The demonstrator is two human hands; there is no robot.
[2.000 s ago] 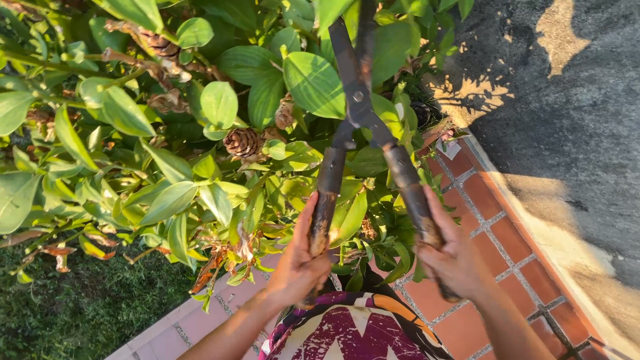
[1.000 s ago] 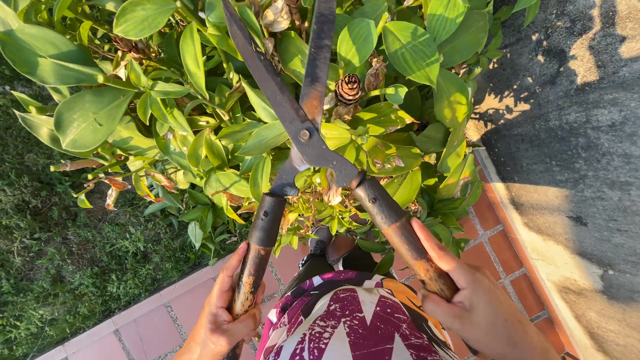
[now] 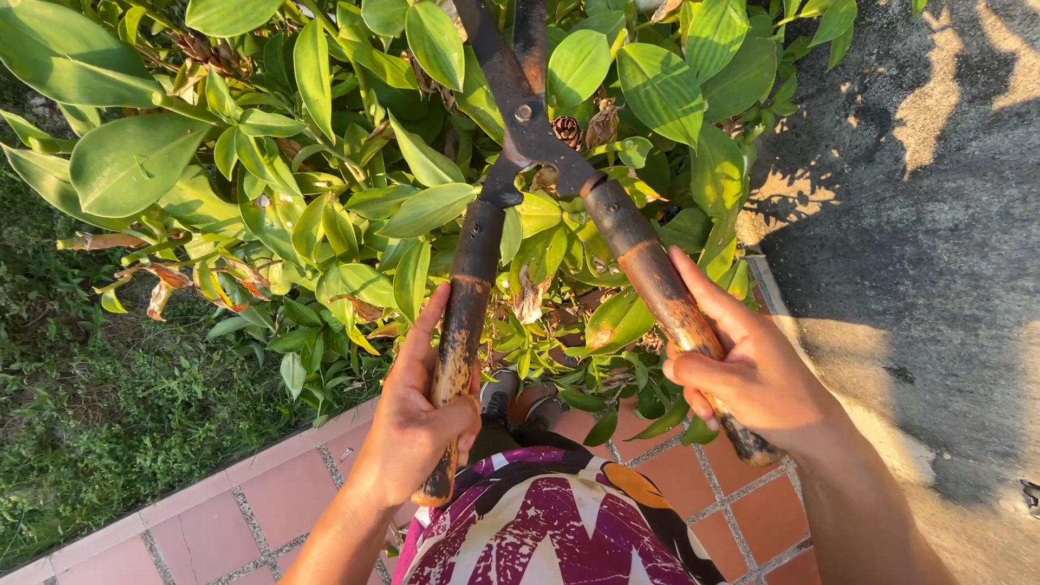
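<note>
I hold a pair of hedge shears (image 3: 524, 114) by its two worn wooden handles. My left hand (image 3: 422, 414) is closed around the left handle, and my right hand (image 3: 739, 357) grips the right one. The handles stand apart in a V. Above the pivot bolt the dark, rusty blades point away from me, their tips cut off by the top edge of the view. Beneath and around the shears lies a leafy green shrub (image 3: 431, 211) with some dry brown leaves. A brown cone (image 3: 567, 132) sits just right of the pivot.
Grass (image 3: 162, 422) lies at the left. Reddish tiles with pebbled joints (image 3: 284, 496) run under my feet, bordered by a pale edge. Grey pavement (image 3: 934, 268) stretches along the right side. My shoes (image 3: 497, 394) are partly hidden below the shrub's lower leaves.
Two seconds ago the handles were closer together; they spread apart by one second ago. Since then the shears have moved up in view, and their tips have left it. Both hands keep their hold.
</note>
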